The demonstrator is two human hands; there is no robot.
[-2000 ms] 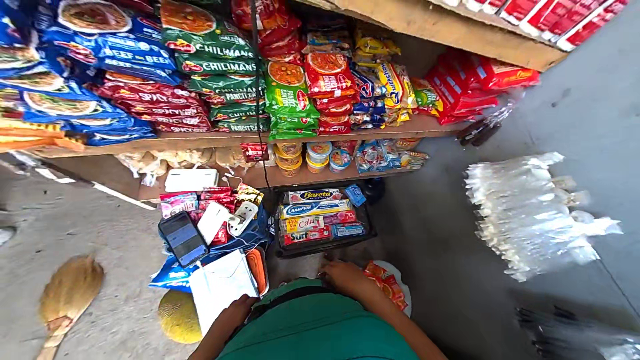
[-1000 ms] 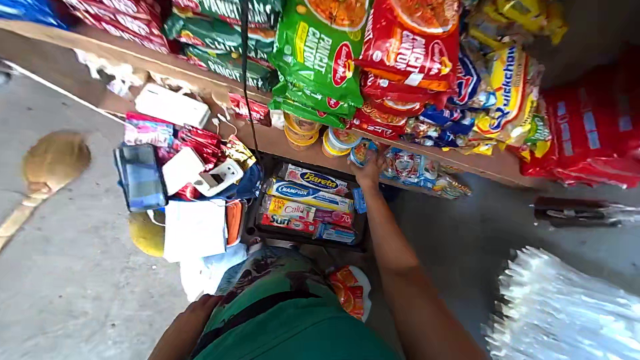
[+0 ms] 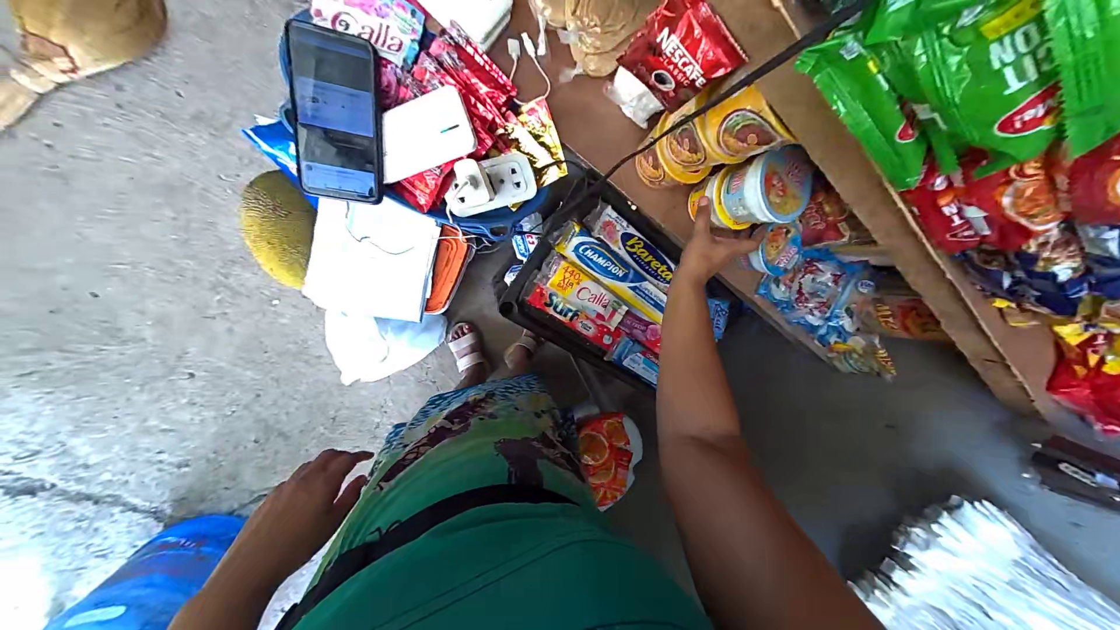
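On the lower wooden shelf, my right hand (image 3: 710, 252) reaches to a stack of instant noodle cups (image 3: 768, 185) lying on its side, fingers at the near cups; whether it grips one is unclear. Another noodle cup (image 3: 779, 248) lies just beside the fingers. Yellow-labelled cups (image 3: 713, 136) sit to the left of it. Below my right forearm's side stands a black crate (image 3: 551, 331) of detergent bars, among them a Champion pack (image 3: 612, 273). My left hand (image 3: 306, 507) hangs at the left of my body, fingers apart, holding nothing.
A smartphone (image 3: 334, 109), a white power strip (image 3: 503, 182) and red sachets lie over a blue seat beside the crate. A jackfruit-like fruit (image 3: 278, 229) rests on the floor. The upper shelf's wooden edge (image 3: 910, 236) runs above the cups. A blue container (image 3: 153, 573) stands lower left.
My right hand has moved from near my lap, two seconds ago, to the cups on the lower shelf. The view has turned and come closer.
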